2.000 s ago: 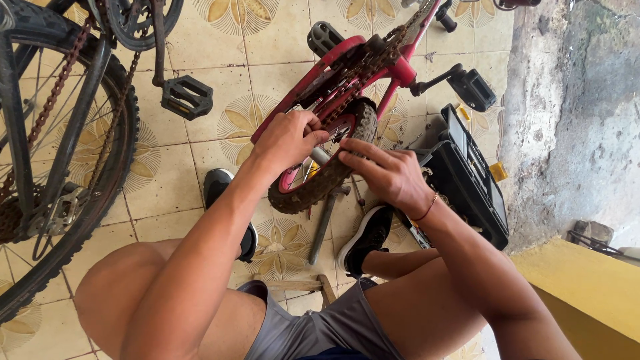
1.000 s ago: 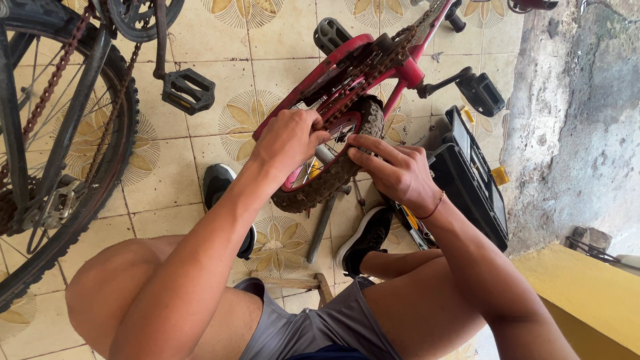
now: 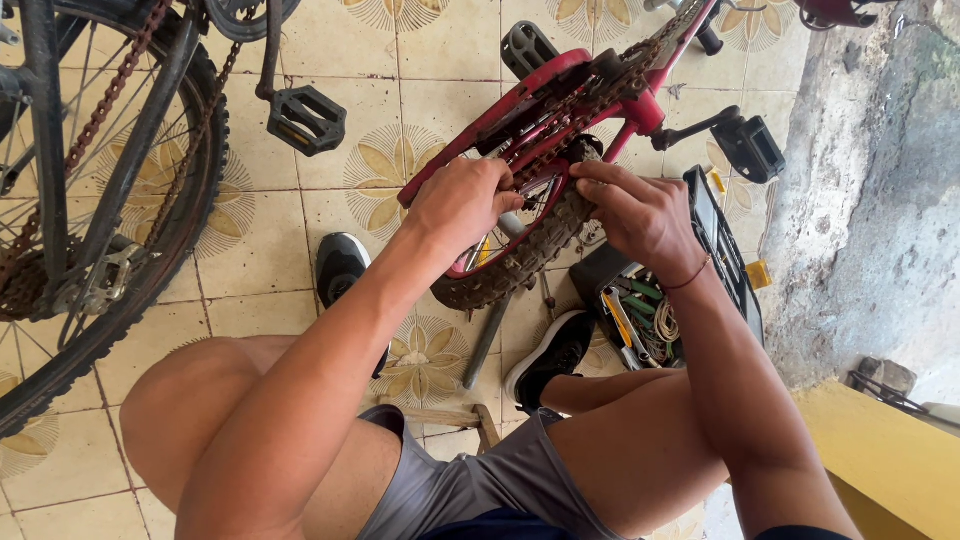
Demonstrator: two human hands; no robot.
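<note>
A small bicycle with a pink-red frame (image 3: 643, 112) stands before me, its knobby rear tire (image 3: 517, 266) dirty and its chain (image 3: 630, 79) rusty. My left hand (image 3: 465, 196) is at the chain side of the rear wheel, by the red chain guard (image 3: 487, 142), fingers curled; what its fingertips hold is hidden. On the tire's other side, my right hand (image 3: 634, 210) has its thumb and fingertips against the upper tread and sidewall. Between the hands show the pink rim and spokes, with a grey metal tube (image 3: 487, 341) running below the wheel.
A larger dark bicycle, with its wheel (image 3: 214, 150) and black pedal (image 3: 306, 120), stands at the left. An open black toolbox (image 3: 600, 271) with pliers, wrenches and wire lies right of the wheel. The small bicycle's pedal (image 3: 750, 146) sticks out toward the weathered wall (image 3: 862, 172). A yellow ledge (image 3: 885, 450) is lower right.
Both hands stay at the rear wheel, with only small shifts of the fingers. The toolbox's contents show more plainly below my right hand than before.
</note>
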